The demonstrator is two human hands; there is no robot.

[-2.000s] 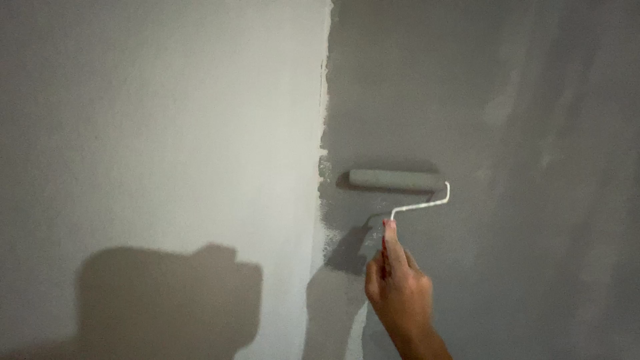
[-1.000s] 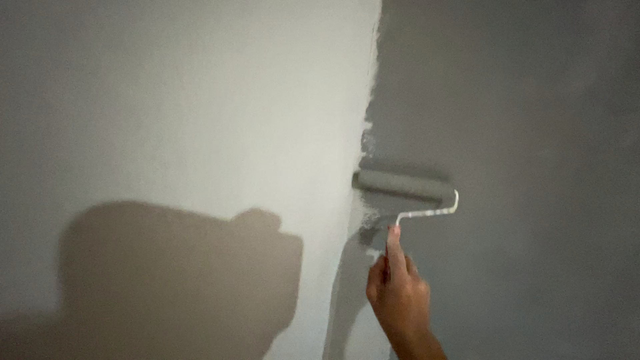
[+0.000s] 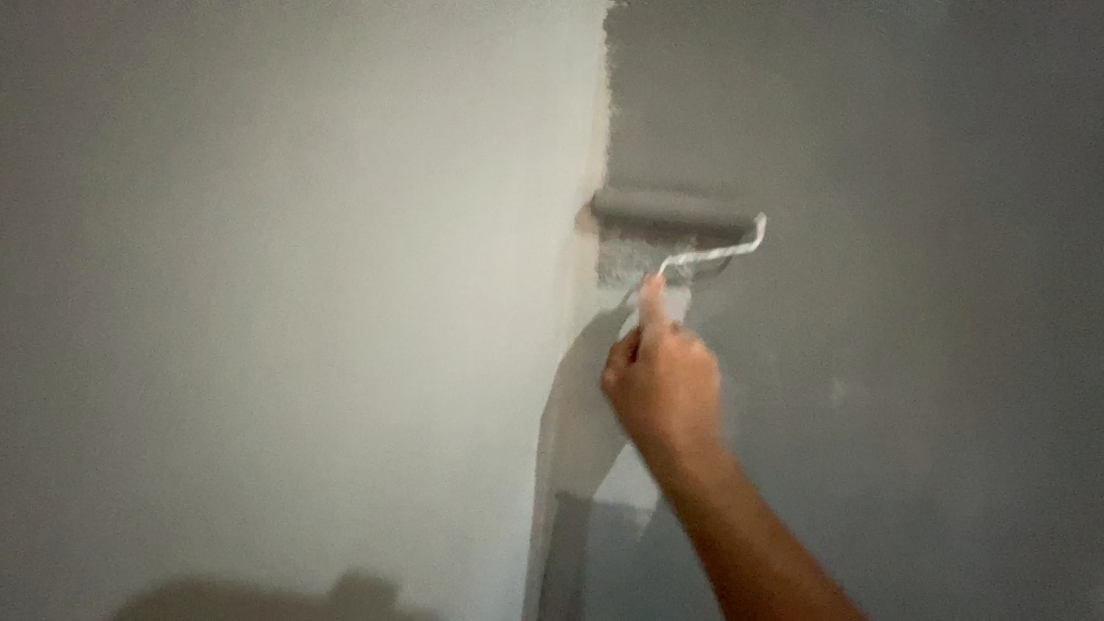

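Observation:
My right hand (image 3: 664, 371) grips the handle of a small paint roller, with one finger stretched up along it toward the white wire frame (image 3: 711, 254). The handle itself is mostly hidden by the fingers. The grey-coated roller sleeve (image 3: 673, 213) lies level against the dark grey painted wall (image 3: 862, 259), its left end at the border with the pale wall (image 3: 345, 259). Just below the sleeve is a patch of thin, uneven grey paint (image 3: 634, 259), and pale surface shows around the hand. My left hand is not in view.
A ragged paint edge runs upward from the roller between the pale and dark areas. Below the roller, a pale strip (image 3: 625, 474) shows left of the forearm. Shadows of the arm and of a head (image 3: 250, 599) fall on the wall.
The view has shifted a good deal, and the head shadow sits lower in it. My right hand still holds the roller against the wall along the paint border; more of the forearm shows.

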